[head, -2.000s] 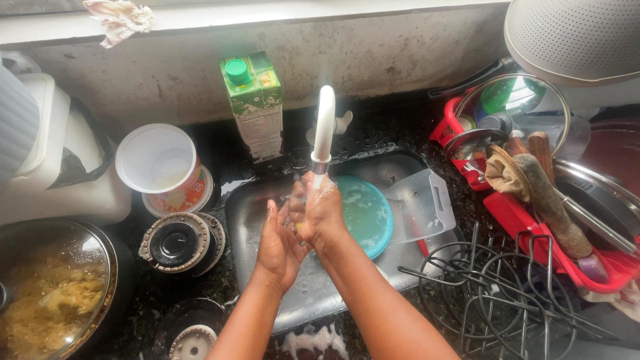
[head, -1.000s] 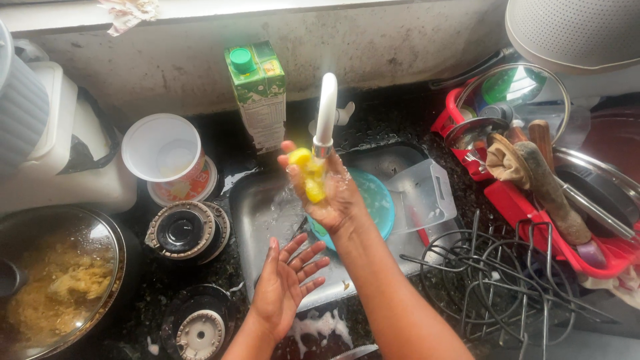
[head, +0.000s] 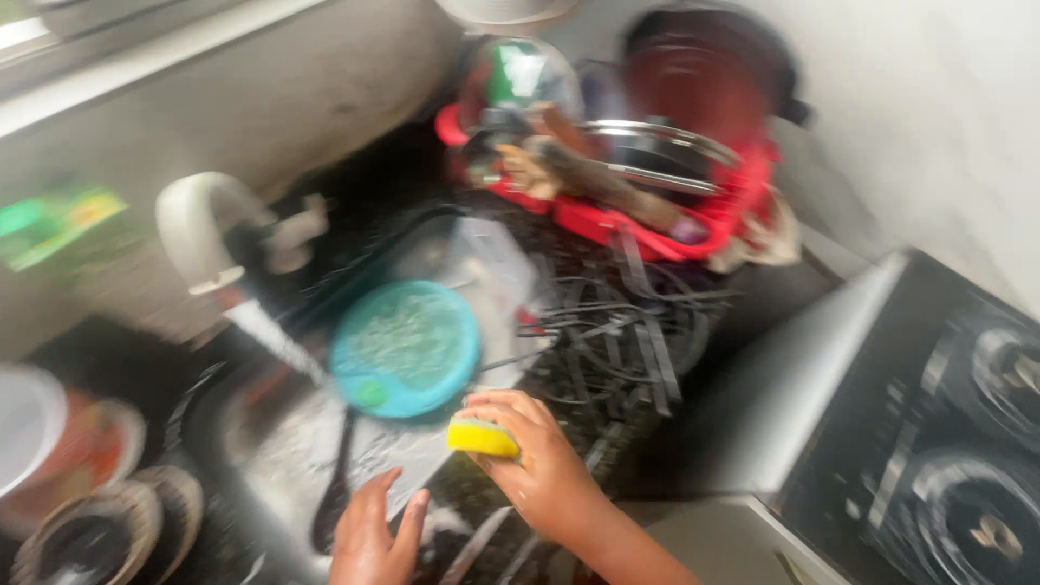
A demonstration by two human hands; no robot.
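My right hand grips a yellow sponge over the front edge of the steel sink. Bare and with fingers apart, my left hand is to the left of it, holding nothing. Water pours from the white faucet into the sink. A turquoise round container with water in it stands in the sink beside the stream, behind my hands. The view is blurred.
Metal burner grates lie right of the sink. Behind them, a red dish rack holds a lid, utensils and pans. A black stovetop is at the right. Burner parts and a white-rimmed tub are at the left.
The view has swung right, bringing the stovetop in. My right hand, with the sponge, has left the faucet and is now near the sink's front edge. Water now runs freely from the spout.
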